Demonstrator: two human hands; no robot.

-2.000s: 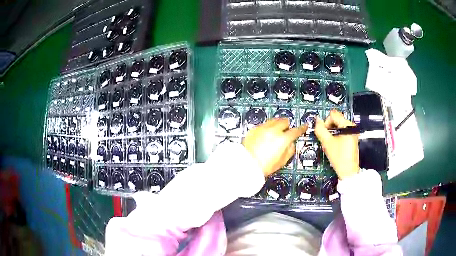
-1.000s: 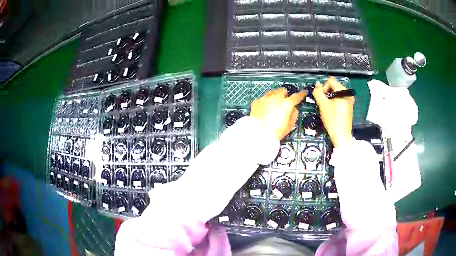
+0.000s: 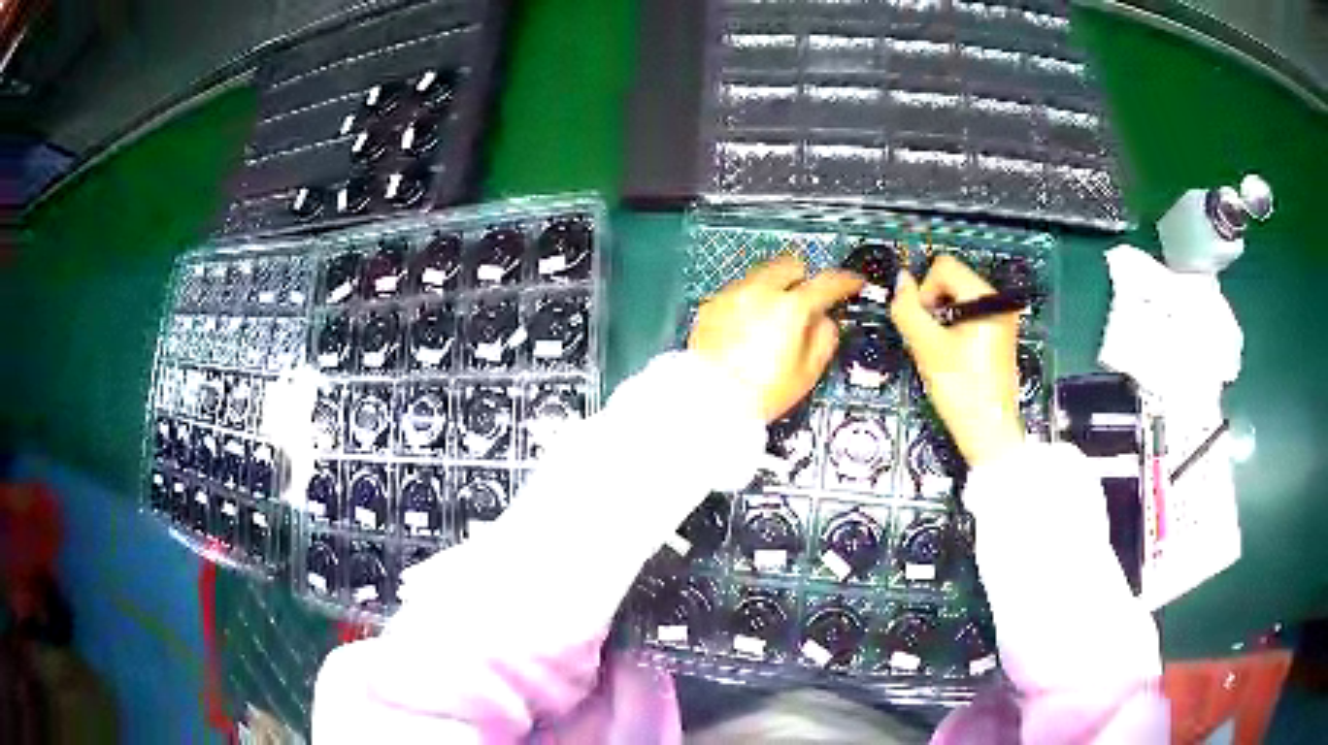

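A clear compartment tray (image 3: 757,255) lies in front of me, most pockets holding round black discs with small white labels. Two pockets at its back left show only patterned floor. My left hand (image 3: 769,338) is over the tray's back part, fingertips at a black disc (image 3: 874,274) in the back row; it holds nothing that I can see. My right hand (image 3: 961,342) is just right of that disc and holds a slim black pen (image 3: 990,307), its rear end pointing right. The pen's tip is hidden at the fingers.
Filled clear trays (image 3: 600,313) lie left. Dark compartment trays stand at the back left (image 3: 313,124) and back right (image 3: 699,160). At right are a glossy black object (image 3: 1100,415), white paper (image 3: 1209,524) with a thin pen (image 3: 1200,454), and a white pump bottle (image 3: 1203,230).
Since two seconds ago, both hands have moved from the tray's middle row to its back row. In the last second they have shifted slightly left along that row. The camera view has also shifted.
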